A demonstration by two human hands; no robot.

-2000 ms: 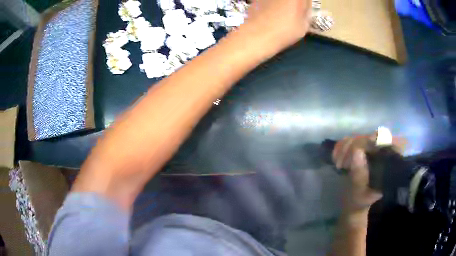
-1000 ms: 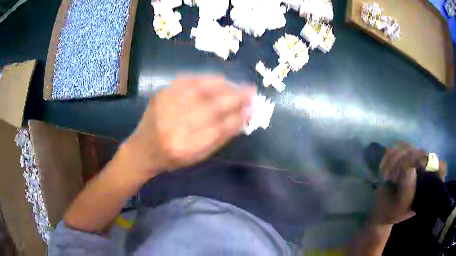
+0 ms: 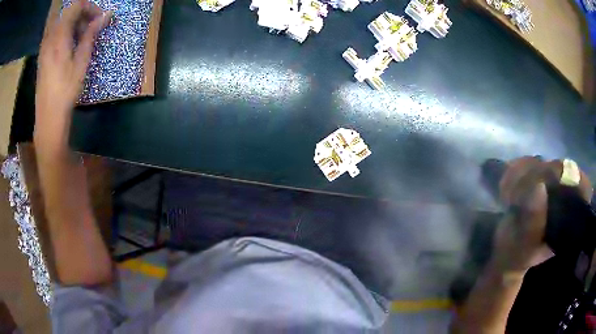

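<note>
A white socket insert (image 3: 342,154) with gold-coloured metal bits lies alone on the dark green bench top (image 3: 255,140), near its front edge. My left hand (image 3: 73,32) is over the screw tray (image 3: 149,59) at the upper left, fingertips down at the speckled screws; whether a screw is between them cannot be told. My right hand (image 3: 526,189), with a pale band on one finger, is closed around the dark power screwdriver (image 3: 567,218) at the right, away from the insert. The right hand is somewhat blurred.
More white inserts (image 3: 394,36) lie in a loose cluster along the top. A shallow cardboard tray (image 3: 555,32) at the upper right holds some pieces. A parts carton (image 3: 72,189) with white pieces stands at the lower left. Yellow floor lines (image 3: 147,267) show below the bench.
My left hand has let go of the insert near the front edge and moved left to the screw tray. My right hand still holds the screwdriver at the right.
</note>
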